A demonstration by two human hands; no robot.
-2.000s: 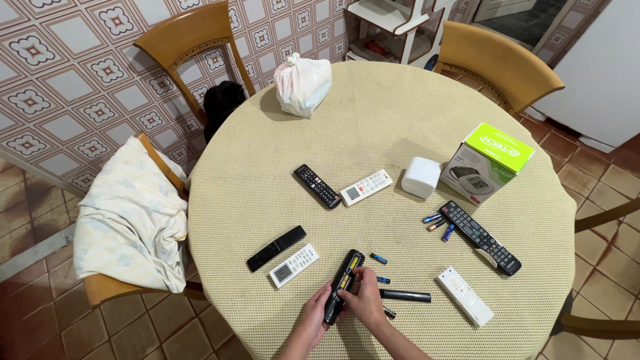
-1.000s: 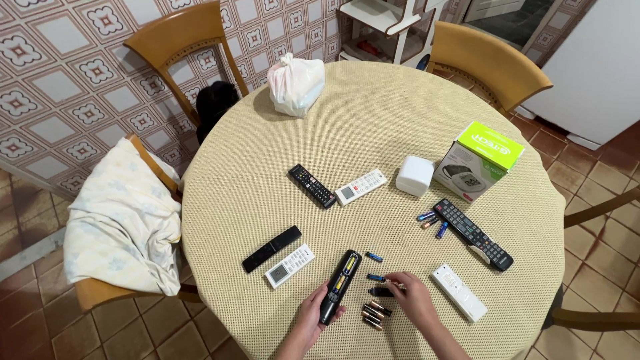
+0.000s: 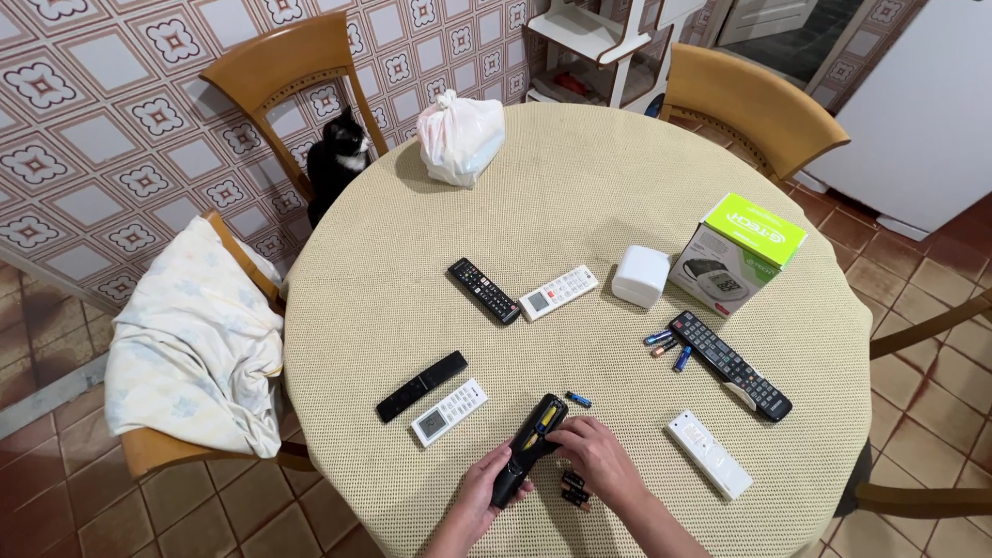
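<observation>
My left hand (image 3: 490, 482) is shut on the lower end of a black remote control (image 3: 521, 465), which lies back up with its battery compartment exposed. Inside it are yellow-looking batteries (image 3: 547, 415). The fingers of my right hand (image 3: 593, 449) are at the compartment's right edge; whether they hold a battery or a cover is hidden. A blue battery (image 3: 578, 399) lies just beyond the remote's top end. Several black and copper batteries (image 3: 574, 488) lie close together below my right hand.
Nearby on the table lie a white remote (image 3: 449, 412), a slim black remote (image 3: 422, 385) and another white remote (image 3: 708, 454). Farther off are a black remote (image 3: 730, 364) beside batteries, a white case (image 3: 641, 276), a box (image 3: 736, 256) and a tied plastic bag (image 3: 461, 139).
My right hand has moved left from beside the loose batteries to the remote's compartment. One of the two blue batteries near the remote no longer shows on the table. My left hand keeps its hold.
</observation>
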